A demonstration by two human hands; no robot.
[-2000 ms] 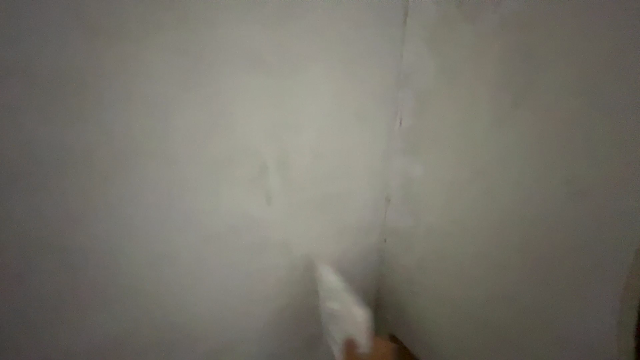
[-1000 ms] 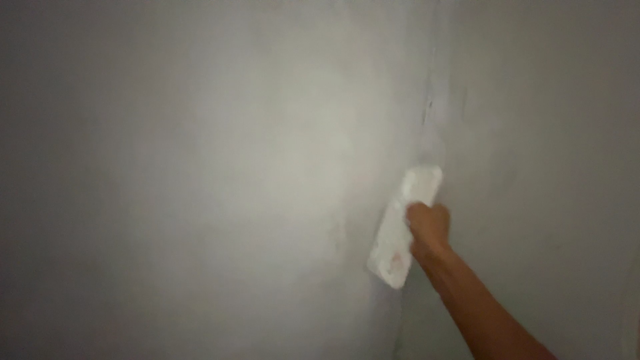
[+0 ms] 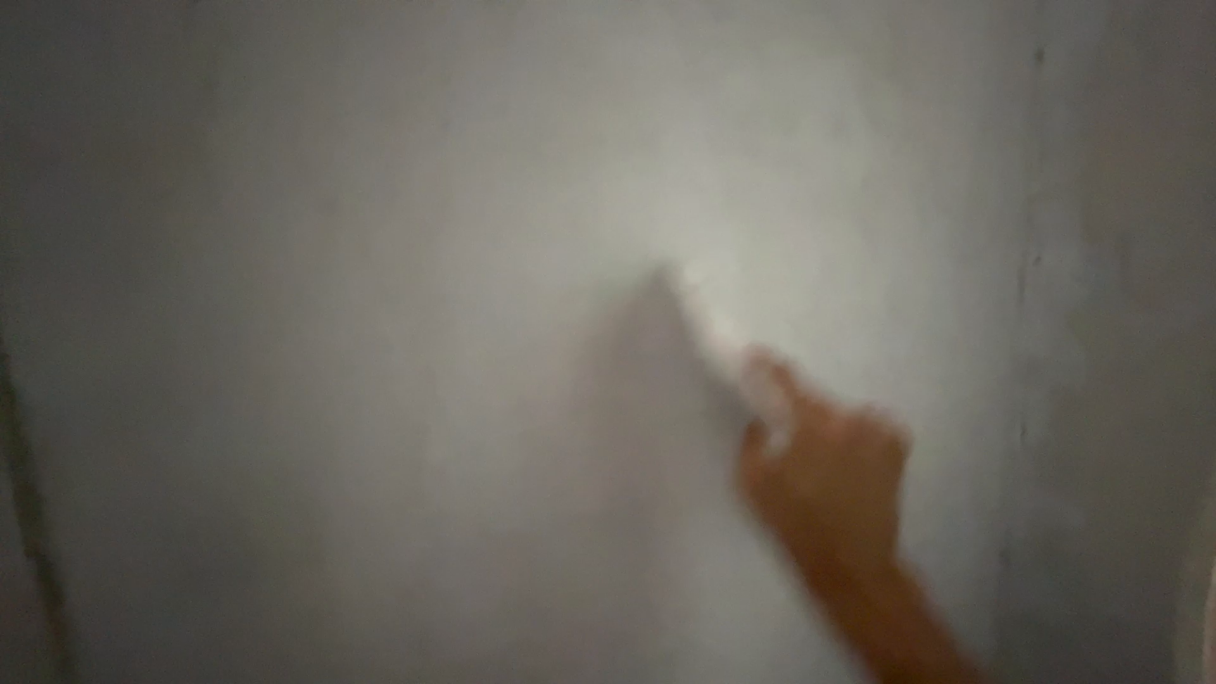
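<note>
Right of centre, my right hand [image 3: 826, 446] is closed around a pale flat hand tool [image 3: 708, 318], likely a plastering trowel or float, which is blurred and seen nearly edge-on. Its far end points up and left at the grey plastered wall [image 3: 427, 285], and a dark shadow lies on the wall to its left. Whether the tool's whole edge touches the wall cannot be told. My forearm comes in from the lower right. My left hand is out of view.
A vertical inside corner [image 3: 1026, 285] with small dark marks runs down the right side, where a second wall [image 3: 1140, 332] meets the first. A dark narrow strip [image 3: 33, 532] slants along the lower left edge.
My right hand has moved left with the tool, away from the corner where it was a second ago. The tool has turned from face-on to nearly edge-on. The view has shifted left.
</note>
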